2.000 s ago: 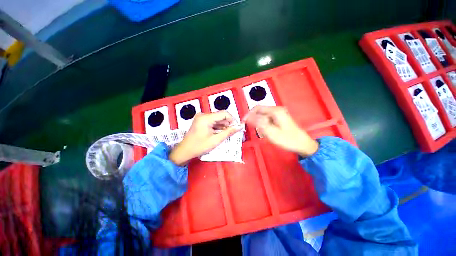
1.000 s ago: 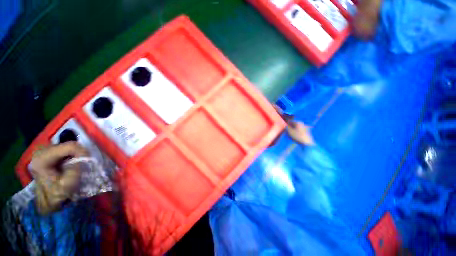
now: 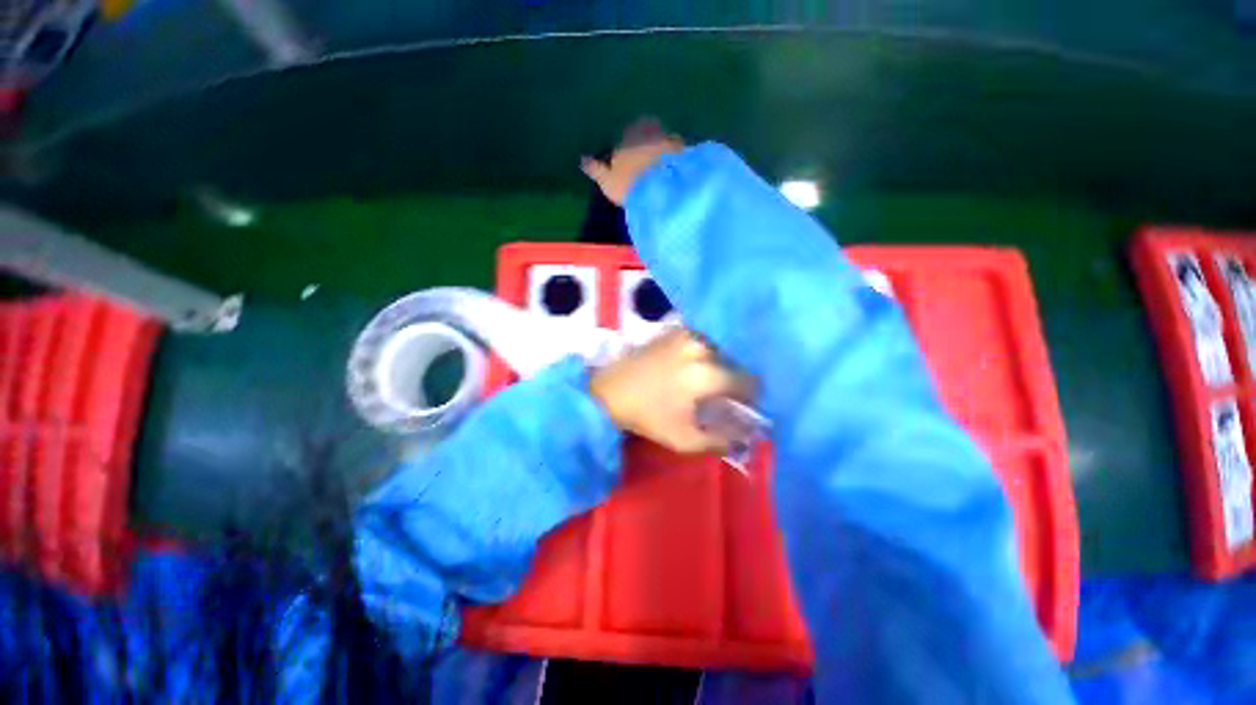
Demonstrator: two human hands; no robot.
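Observation:
The red foam tray [image 3: 1034, 455] lies in front of me. White units with black round spots fill part of its far row, such as the left one [image 3: 563, 292]; my right sleeve hides others. The near pockets that show are empty. My left hand [image 3: 678, 391] is over the tray, blurred, closed on the white label strip [image 3: 530, 339], whose coil [image 3: 369, 369] stands left of the tray; a short end sticks out past the fingers. My right hand [image 3: 638, 160] is beyond the tray's far edge, at a dark flat object [image 3: 602, 223]; whether it grips it I cannot tell.
Another red tray [image 3: 1187, 400] with labelled units is at the right edge. Ribbed red trays [image 3: 69, 427] stand at the left edge. A pale metal bar [image 3: 124, 282] reaches in from the left. The bench [image 3: 248, 468] is glossy dark green, with blue cloth along its near side.
The view swung right and came back. My right hand has moved from the strip's end to beyond the tray, its arm now crossing the tray. My left hand still holds the strip.

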